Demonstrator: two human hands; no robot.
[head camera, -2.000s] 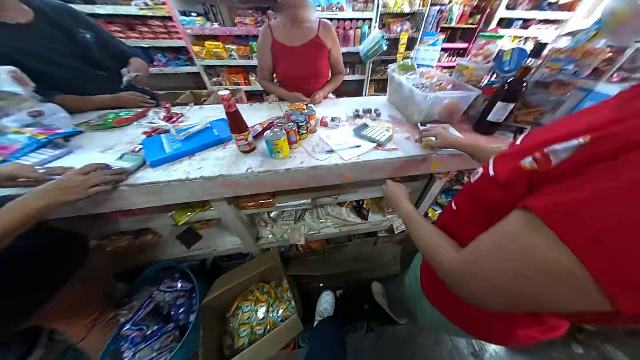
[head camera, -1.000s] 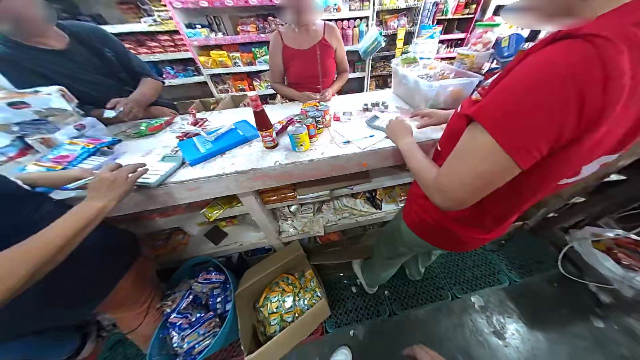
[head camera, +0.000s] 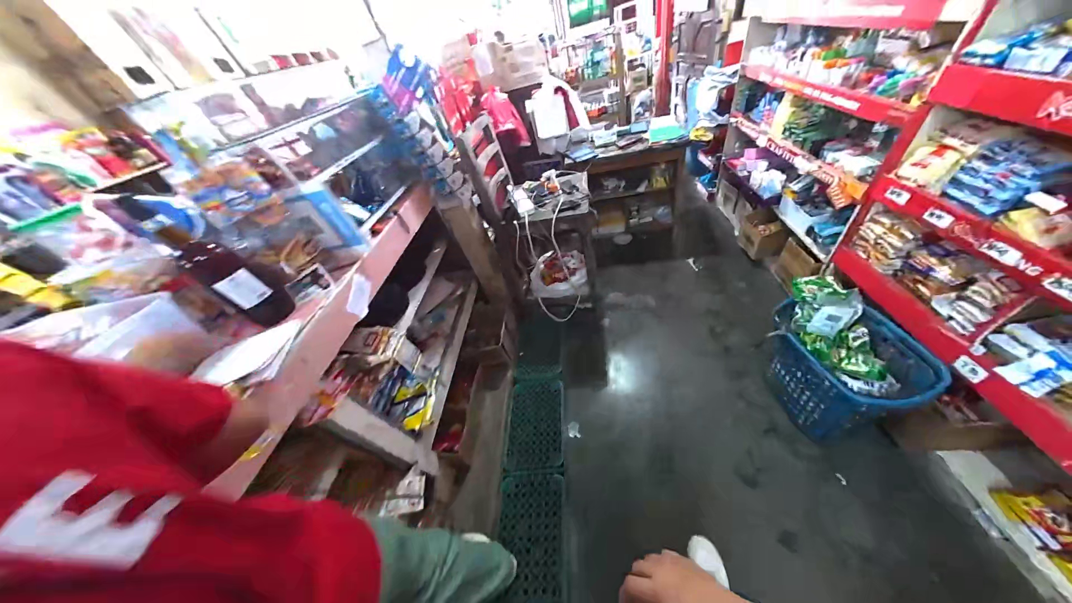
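My right hand (head camera: 674, 578) shows at the bottom edge of the view, back up, with its fingers bent. No object shows in it, and its palm side is hidden. A white shoe (head camera: 708, 559) is just beyond it on the dark floor. My left hand is out of view. The nearest objects on the floor are green plastic mats (head camera: 533, 423) to the left. Farther off at the right, a blue plastic basket (head camera: 837, 410) holds green packets (head camera: 837, 327).
A co-worker in a red shirt (head camera: 167, 469) leans at the pink-edged counter (head camera: 335, 335) on the left, near a dark bottle (head camera: 239, 280). Red shelves (head camera: 963, 226) of packets line the right. A small stand (head camera: 553, 201) with cables and a wooden desk (head camera: 632, 159) are ahead.
The view has swung far right, from the counter to the aisle. The person in red is now at the left edge. More of my right hand shows than one second ago.
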